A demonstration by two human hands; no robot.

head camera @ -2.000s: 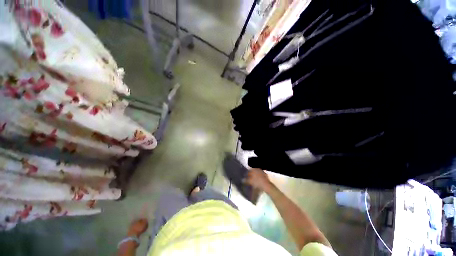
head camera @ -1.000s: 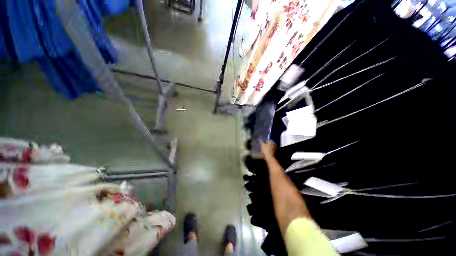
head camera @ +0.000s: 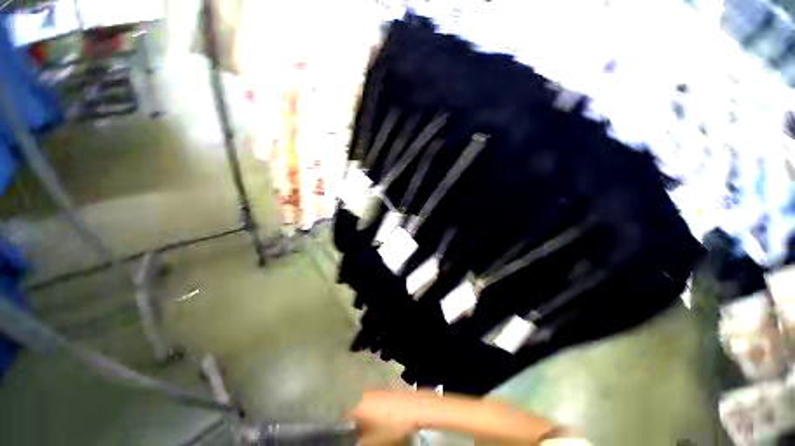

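Black garments (head camera: 540,183) hang in a dense row from the centre to the right, with uneven lower edges. Several white hang tags (head camera: 458,300) on strips lie against their near side. My right hand (head camera: 383,416) is at the bottom edge, blurred, below the garments and apart from them. It is closed on the end of a dark grey lint pad (head camera: 305,434), which points left and is partly cut off by the frame. My left hand is not in view.
Cream garments with red flowers (head camera: 292,148) hang behind the black ones. Grey rack legs (head camera: 148,305) and a dark upright pole (head camera: 228,131) stand at left over the greenish floor (head camera: 261,322). Blue garments (head camera: 26,96) show at the left edge.
My right hand has drawn the pad away from the black garments' lower edges, down to the bottom of the picture. The view has turned and shifted; my feet have left it.
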